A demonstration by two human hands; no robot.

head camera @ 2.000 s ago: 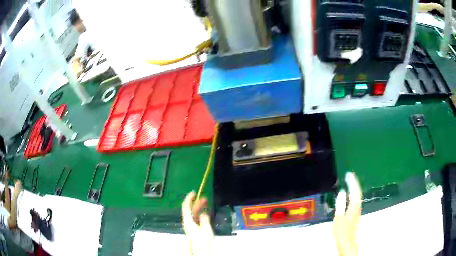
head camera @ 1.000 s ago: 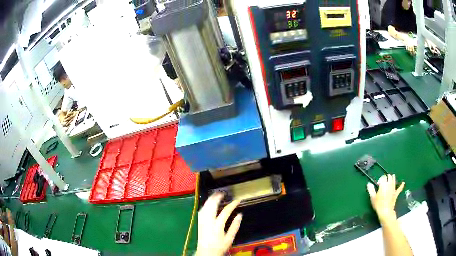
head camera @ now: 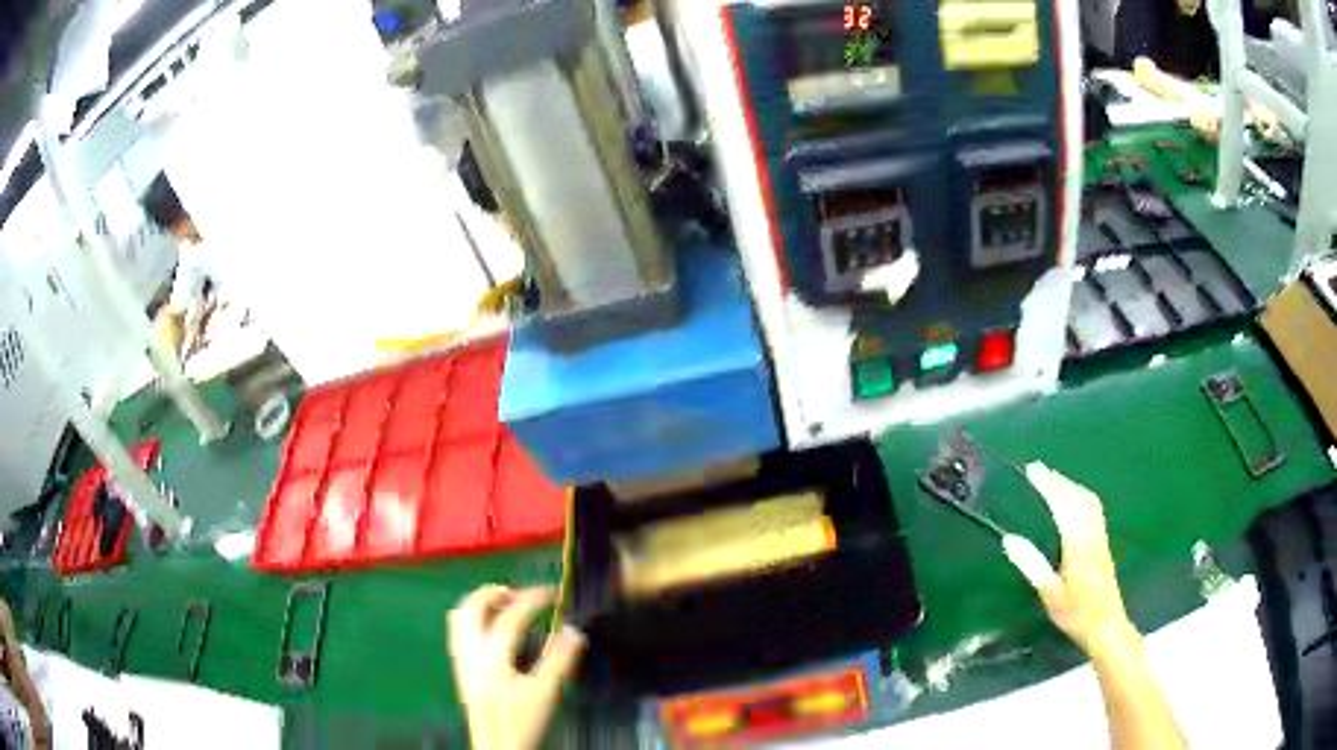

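Observation:
My right hand (head camera: pixel 1082 569) grips the near end of a dark phone frame (head camera: pixel 956 481) between thumb and fingers, right of the press; its camera-block end points left. My left hand (head camera: pixel 506 662) is beside the left wall of the black press bay (head camera: pixel 733 633), fingers curled and blurred; whether it holds a thin frame cannot be told. The gold-tan press fixture (head camera: pixel 730 545) lies in the bay with no frame seen on it. The blue press head (head camera: pixel 645 384) is above and behind it. The red-orange button panel (head camera: pixel 770 709) is in front, blurred.
Several thin frames, one nearest the press (head camera: pixel 304 633), lie on the green surface at left; another (head camera: pixel 1243 425) lies at far right. A red parts tray (head camera: pixel 411 462) is behind left, a black tray (head camera: pixel 1151 279) behind right. The control box (head camera: pixel 924 220) stands behind the press.
My left hand has moved left from the fixture, and the frame on it is gone. My right hand has gripped the frame, now nearer the press. The frames at left have shifted left.

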